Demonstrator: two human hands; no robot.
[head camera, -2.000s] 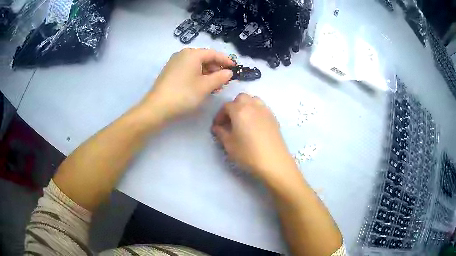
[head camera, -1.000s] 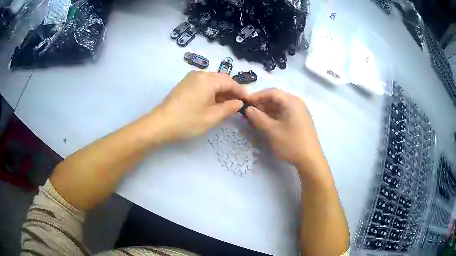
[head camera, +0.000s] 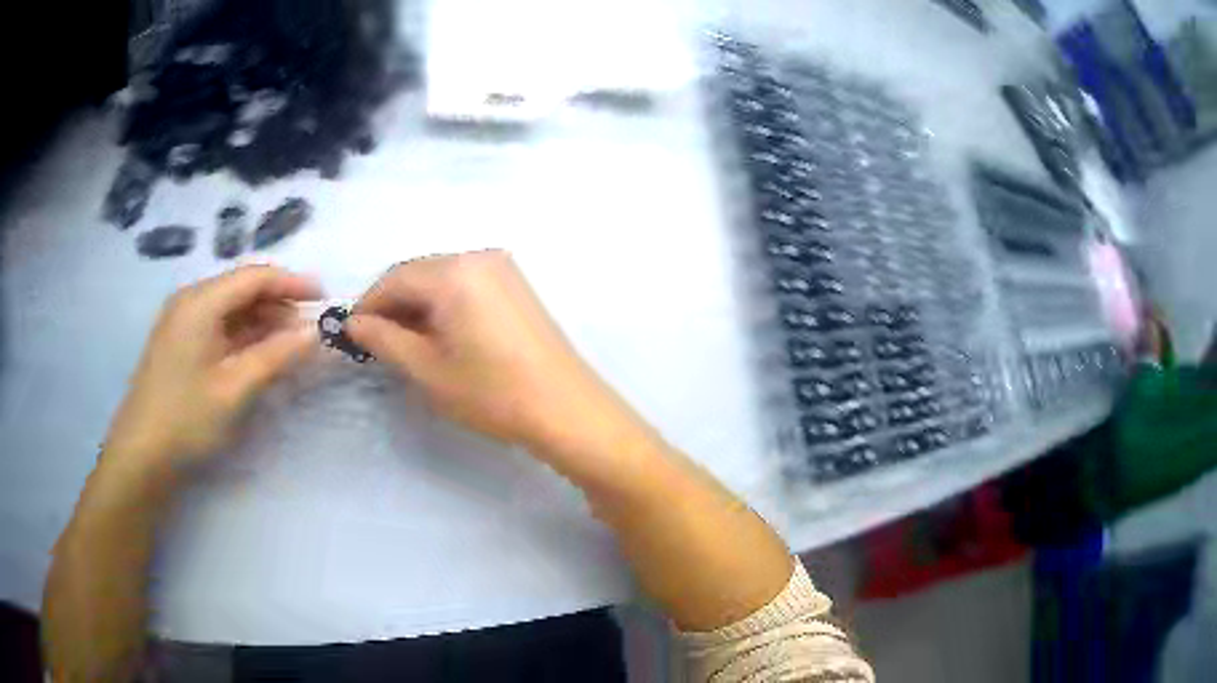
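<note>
A small black housing (head camera: 346, 334) is between my two hands above the tabletop. My right hand (head camera: 467, 340) pinches it between thumb and forefinger. My left hand (head camera: 214, 354) is at its left end, thumb and forefinger slightly apart; whether they touch it is unclear. Three more dark housings lie apart beyond my hands: one at left (head camera: 167, 242), one in the middle (head camera: 231, 232) and one at right (head camera: 282, 222). White bits below the hands are too blurred to make out.
A black housing heap (head camera: 254, 94) lies at the far left. Pale white boxes or bags (head camera: 561, 60) are beyond my hands. A blister tray (head camera: 854, 267) with black parts is at right, more trays (head camera: 1048, 280) beyond it. A person's green sleeve (head camera: 1168, 420) is at far right.
The view has turned right and blurred, so the trays and a person in green show more. My hands remain close together around a black housing. The three separate housings still lie beyond them.
</note>
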